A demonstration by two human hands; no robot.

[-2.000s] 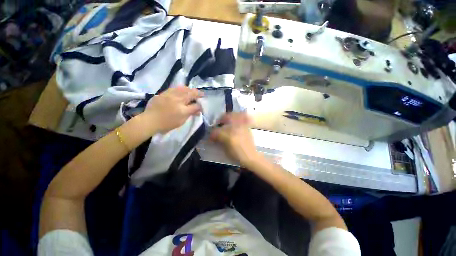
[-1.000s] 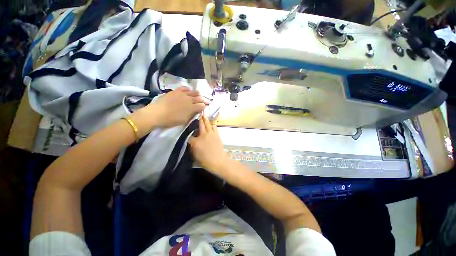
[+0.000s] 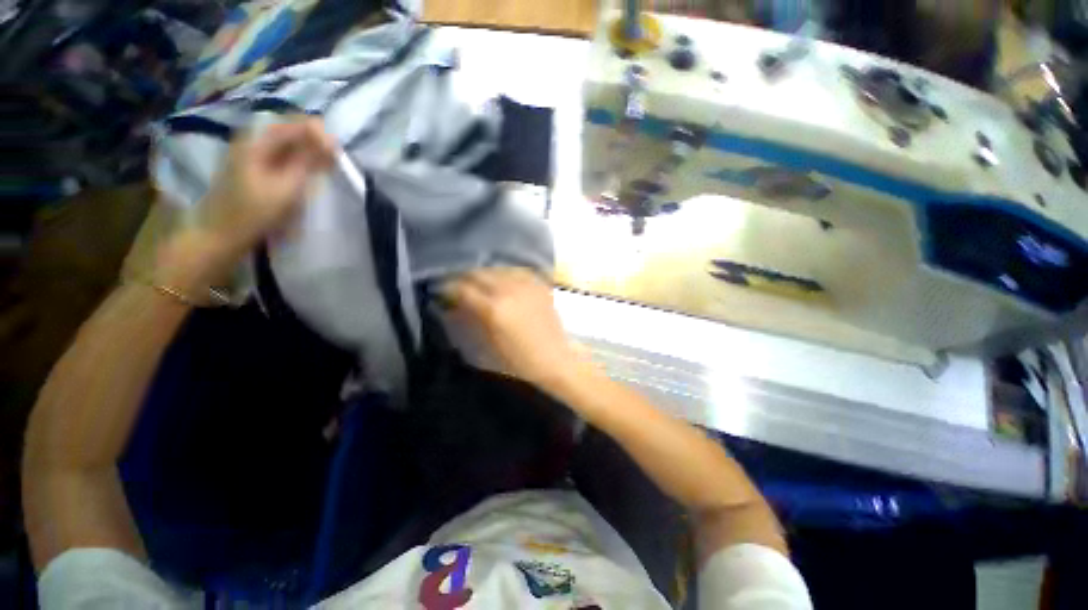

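Observation:
The striped garment piece (image 3: 328, 256) is bunched left of the needle and hangs over the table's front edge. It is blurred. My left hand (image 3: 265, 179) is raised at the left and pinches an edge of the cloth. My right hand (image 3: 507, 312) is at the table's front edge with its fingertips closed on the cloth. A black patch (image 3: 525, 141) lies behind the cloth, left of the machine head. The presser foot and needle area (image 3: 638, 212) is to the right of the cloth, with no hand at it.
The white lockstitch machine (image 3: 787, 179) fills the right side. Black and yellow thread snips (image 3: 766, 280) lie on its bed. The ruler strip (image 3: 764, 419) runs along the front edge. Dark fabric is heaped at the far left. A blue crate (image 3: 835, 500) is below the table.
My left hand has moved left and back from the needle area, lifting the cloth edge. My right hand has drawn away from the needle. The cloth has come away from the presser foot.

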